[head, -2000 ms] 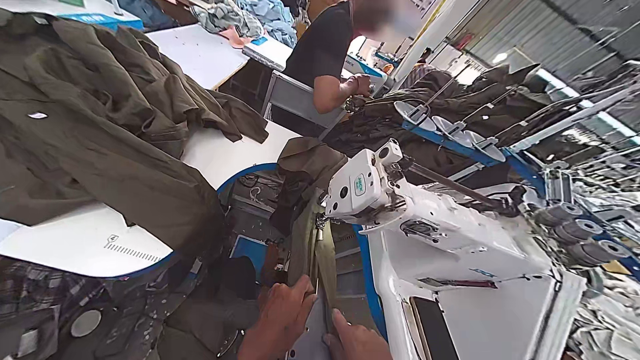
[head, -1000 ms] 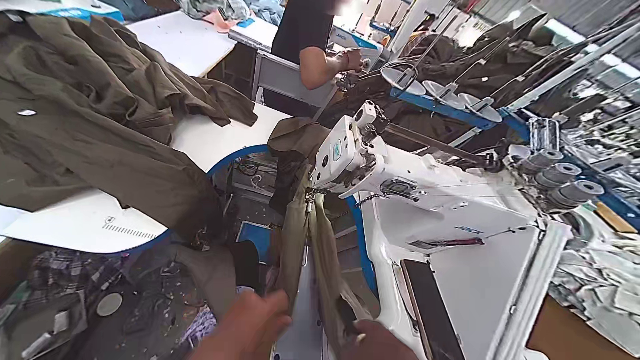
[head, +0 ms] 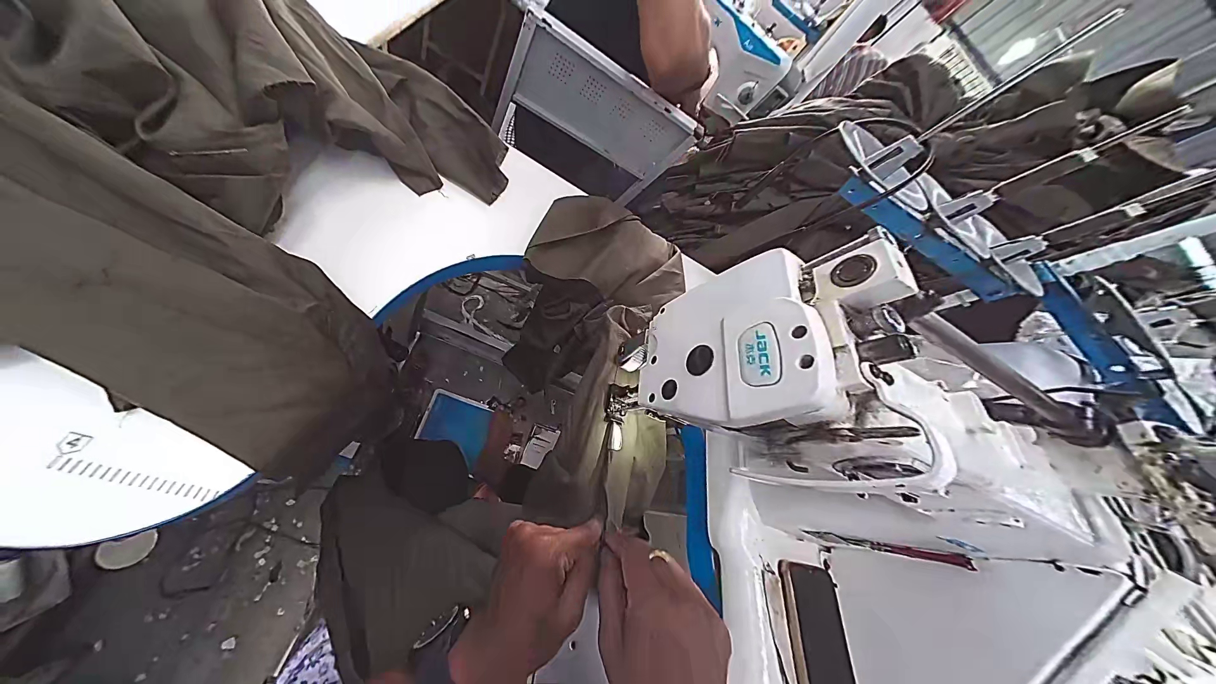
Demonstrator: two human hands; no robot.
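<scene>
My left hand (head: 537, 594) and my right hand (head: 660, 608), which wears a ring, are side by side at the lower middle. Both pinch the edges of an olive-brown fabric piece (head: 636, 475) between thumb and fingers. From my fingertips the fabric runs up to the needle area (head: 619, 408) of a white Jack sewing machine (head: 741, 351), where a light shines on it. Past the needle, more of the cloth (head: 608, 247) lies bunched by the white table edge. The needle tip itself is too small to make out.
Olive-brown garments (head: 190, 209) drape over the curved white table (head: 399, 218) at left. A dark phone-like object (head: 817, 622) lies on the machine bed at right. Blue thread-stand parts (head: 931, 233) rise at upper right. A co-worker's arm (head: 674, 47) is at the top, beyond a grey metal panel (head: 598, 95).
My hands, apart and blurred one second ago, are now close together on the fabric edges. The view has moved nearer to the machine head.
</scene>
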